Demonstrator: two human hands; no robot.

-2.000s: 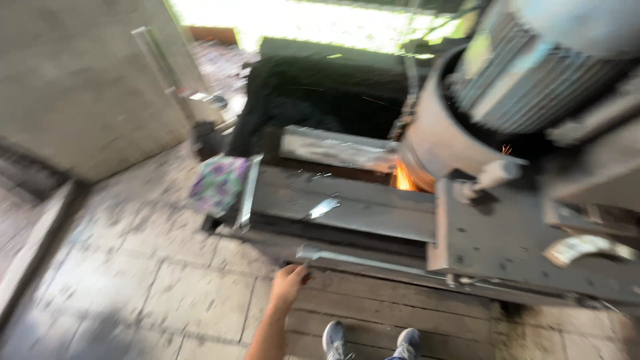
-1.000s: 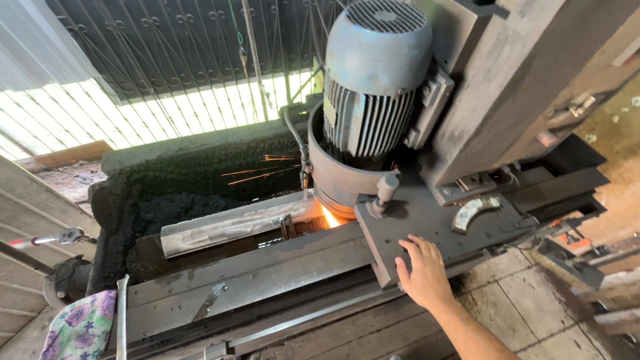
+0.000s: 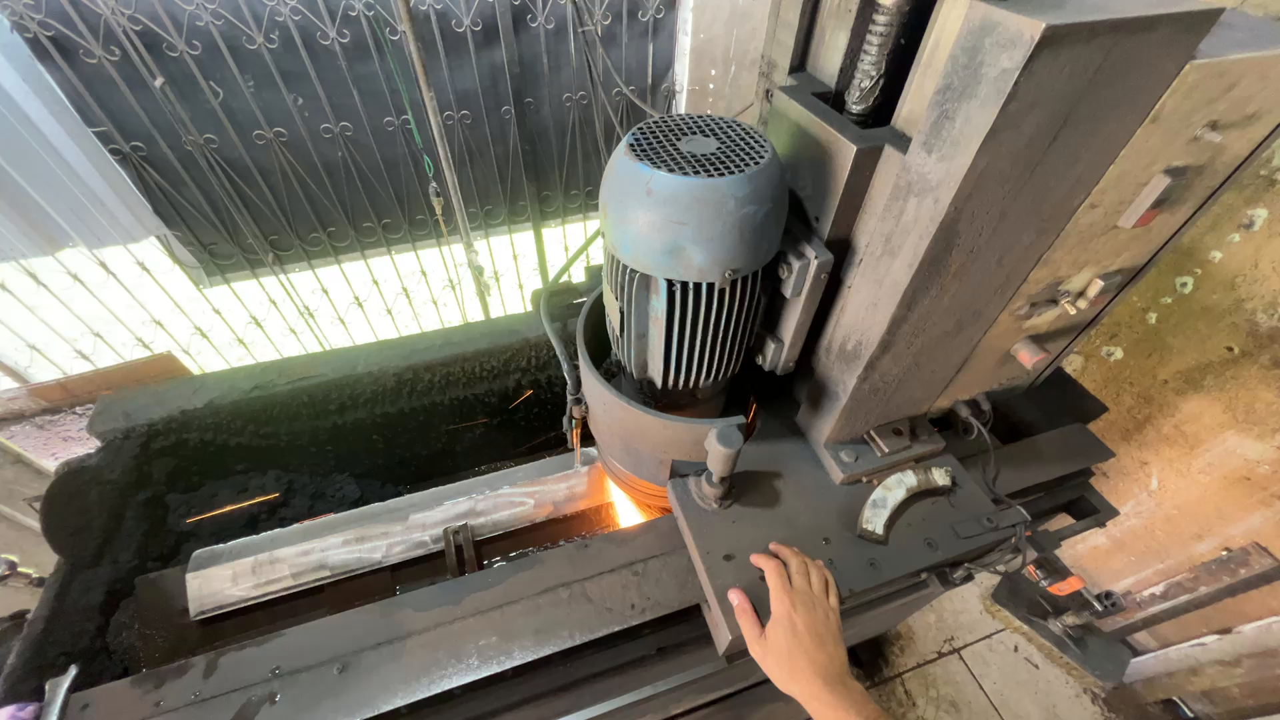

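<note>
My right hand point(image 3: 795, 620) rests palm down, fingers slightly apart, on the front edge of a dark steel plate point(image 3: 800, 520) of a surface grinding machine; it holds nothing. My left hand is out of view. Beyond my right hand stands a blue electric motor point(image 3: 695, 200), upright above a curved metal guard point(image 3: 650, 440). Orange sparks point(image 3: 628, 505) glow under the guard at the right end of a long bright metal bar point(image 3: 390, 530). From a thin hose point(image 3: 550, 340), liquid runs down beside the guard. A knobbed clamp screw point(image 3: 722, 460) stands on the plate.
A curved metal segment point(image 3: 900, 500) lies on the plate. Behind it rises a thick steel column point(image 3: 930, 220), with a switch panel point(image 3: 1100, 240) at its right. Black sludge coats the trough point(image 3: 300, 440). A long flat rail point(image 3: 420, 620) runs along the front. An orange-and-black clamp point(image 3: 1060, 580) is at lower right.
The metal bar has moved left relative to the guard since one second ago, with more of it showing. My right hand stays at the plate. The view has swung strongly since the earliest frame.
</note>
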